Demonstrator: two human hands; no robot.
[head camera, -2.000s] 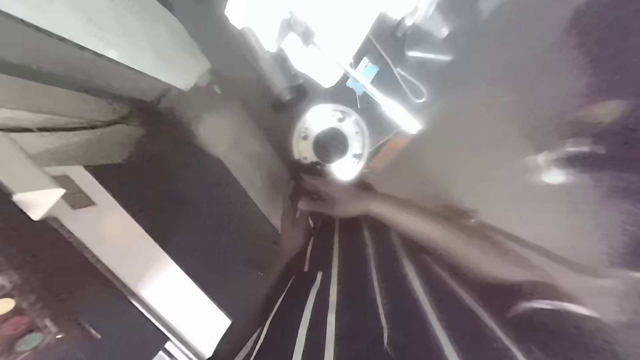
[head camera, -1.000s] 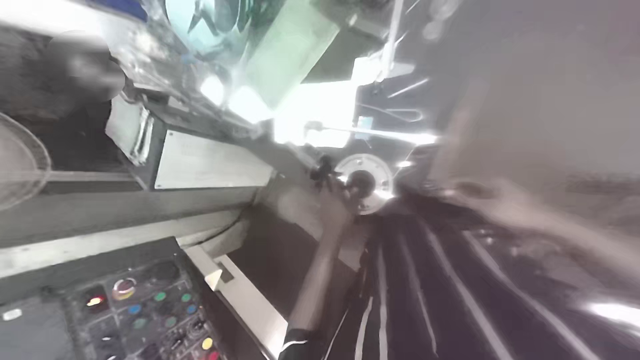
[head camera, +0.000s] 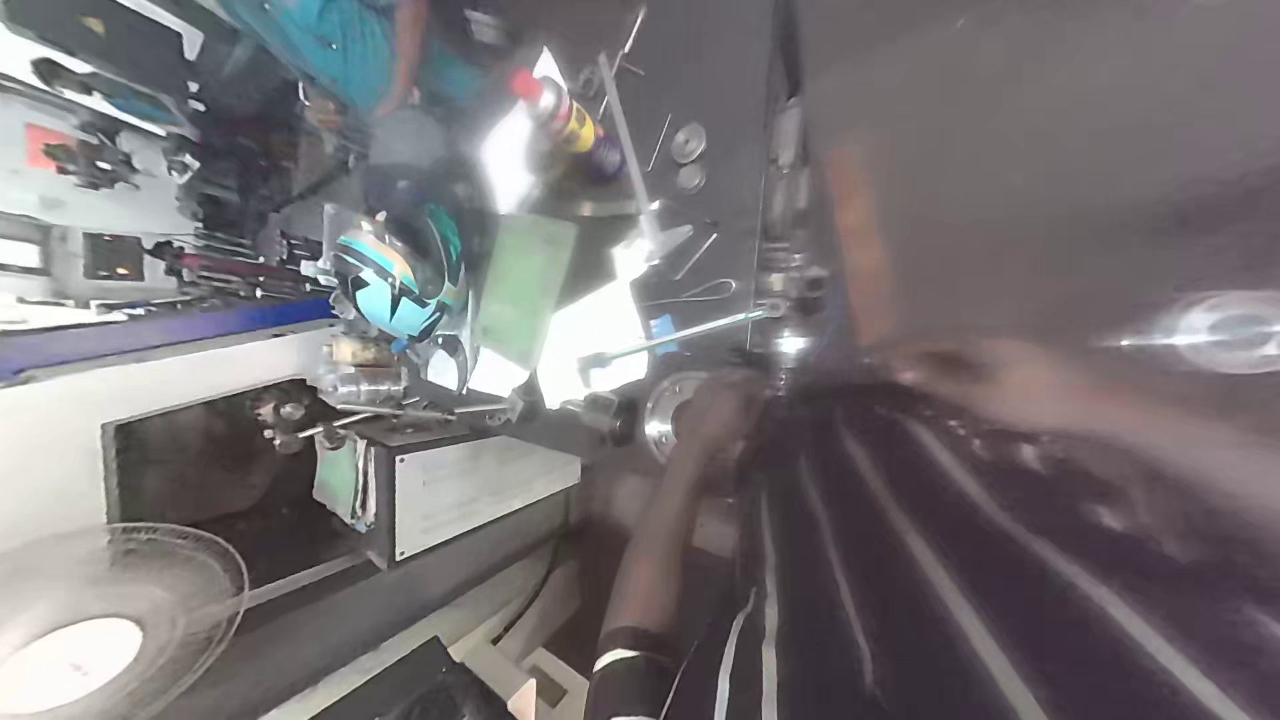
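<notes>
A round metal flange with a central hole (head camera: 663, 420) is at the middle of the head view. My left hand (head camera: 725, 415) lies over its right side, fingers dark and blurred, so the grip cannot be made out. To the right, my right hand (head camera: 945, 365) is strongly blurred. An orange-brown bar-like object (head camera: 860, 240) reaches down to its fingers; whether they hold it cannot be told. Above the flange, a T-shaped metal rod (head camera: 690, 337) lies across white paper (head camera: 595, 335) and a small blue piece (head camera: 663, 333).
Beyond lie a spray can with red cap (head camera: 570, 125), a green sheet (head camera: 525, 290), a teal-and-black helmet (head camera: 400, 275), metal discs (head camera: 689, 143) and thin rods. A white-fronted machine box (head camera: 485, 495) stands left. A person in teal (head camera: 345, 50) is at the upper left.
Two seconds ago an arm from the right reached to the flange; a second ago my left hand was at it and my right hand was away to the right. The view has turned widely.
</notes>
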